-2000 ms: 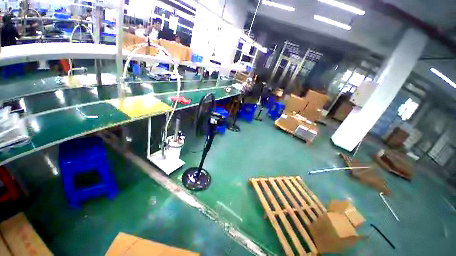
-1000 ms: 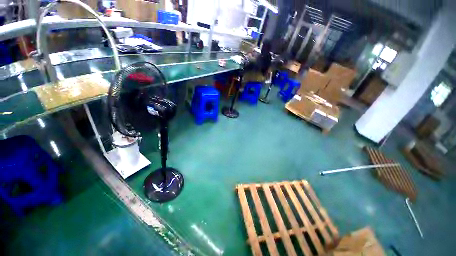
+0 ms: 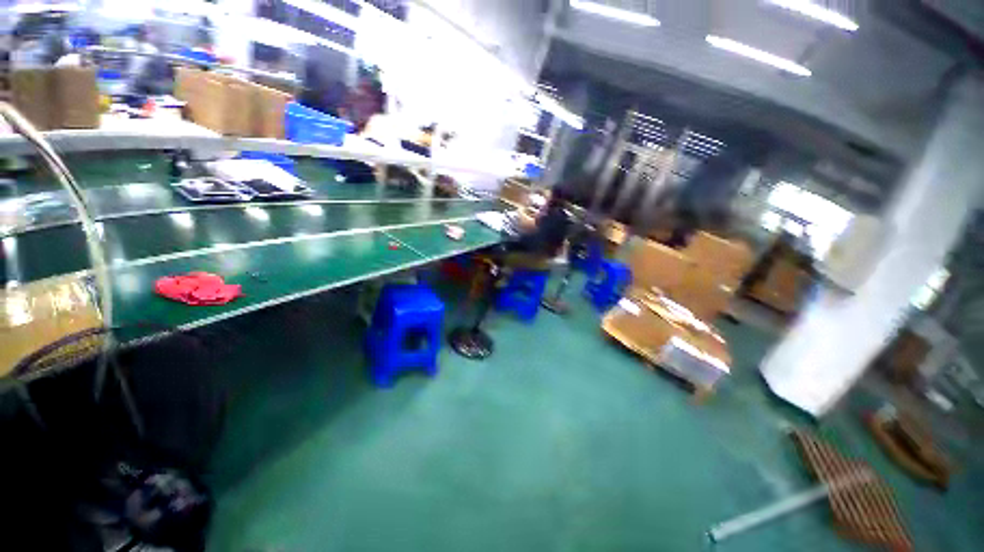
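Neither of my hands is in view. Nearest in front on the left is the long green bench (image 3: 324, 256), with a crumpled red item (image 3: 197, 288) on it and a yellowish board (image 3: 49, 321) at its left end. Part of a black fan (image 3: 151, 498) shows dark and blurred at the lower left, below the bench. A blue plastic stool (image 3: 406, 336) stands on the green floor beside the bench.
Another blue stool (image 3: 522, 293) and a dark fan base (image 3: 472, 343) stand further along. Brown cartons (image 3: 691, 270) are stacked beyond. A white column (image 3: 847, 291) rises at the right. A wooden pallet (image 3: 852, 491) and a pale pole (image 3: 768, 513) lie at the lower right.
The view has moved forward along the bench. The near fan has slid to the lower left, and the near pallet and carton have left the picture. The stools and stacked cartons appear nearer.
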